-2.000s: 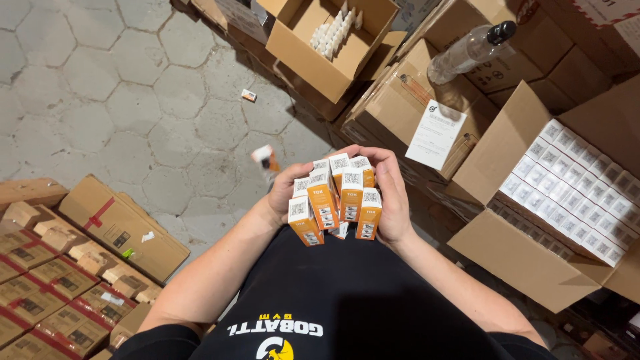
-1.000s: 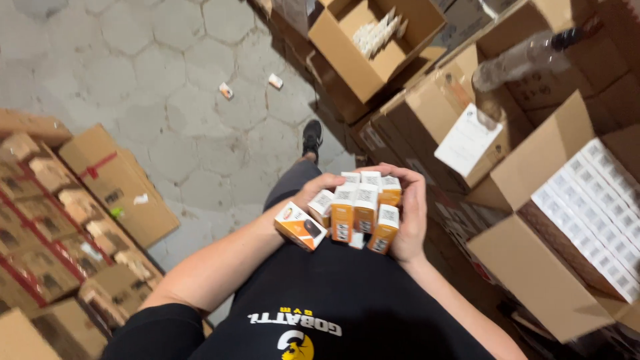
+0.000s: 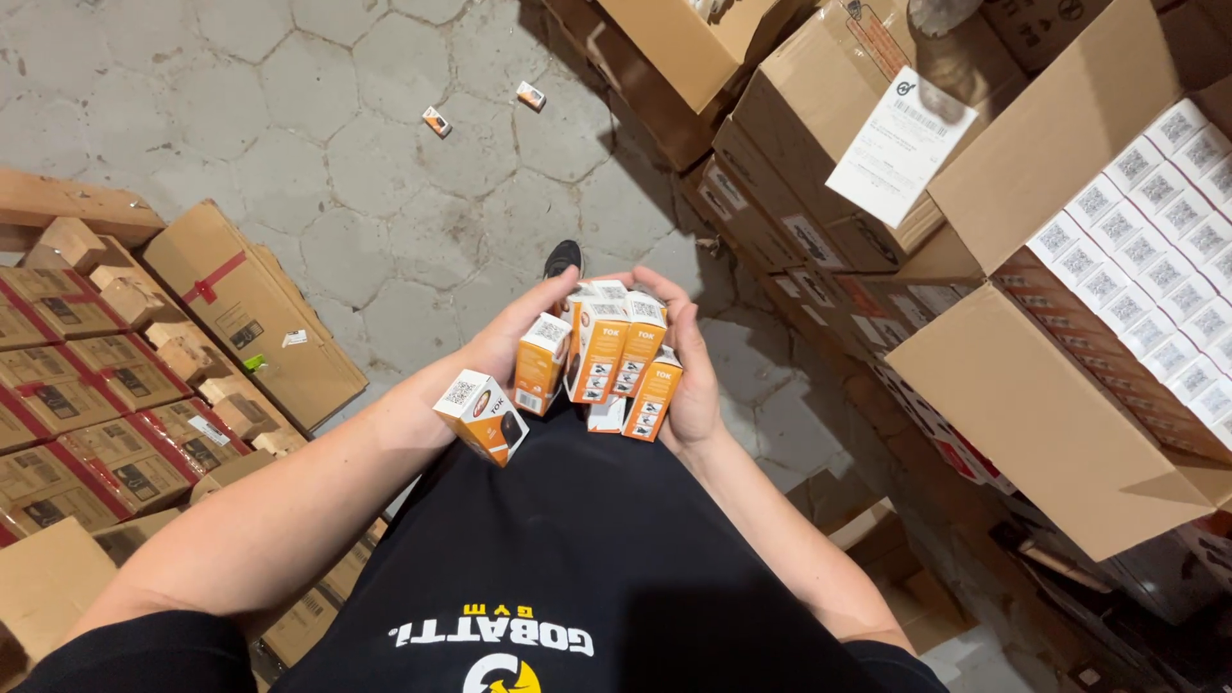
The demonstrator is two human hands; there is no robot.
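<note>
Several small orange-and-white cartons [image 3: 599, 346] are cupped between my two hands against the front of my black shirt. My left hand [image 3: 525, 322] curls round them from the left, with one carton [image 3: 541, 361] beside its palm. Another carton [image 3: 483, 419] lies tilted at my left wrist, apart from the cluster. My right hand [image 3: 691, 380] wraps the right side, its fingers behind the cartons and its thumb near the outer one [image 3: 654, 397]. The fingertips of both hands are partly hidden behind the cluster.
Two small cartons [image 3: 436, 121] [image 3: 530, 95] lie on the hexagonal-paved floor. At right stands an open cardboard box [image 3: 1054, 423] filled with small cartons, beside stacked boxes [image 3: 770, 192] and a paper sheet [image 3: 902, 146]. Taped boxes [image 3: 125, 371] and a flattened carton [image 3: 255, 318] are at left.
A carton seen falling left of my hands two seconds ago is gone from there, and a second one lies on the floor. One carton has slid outward onto my left wrist.
</note>
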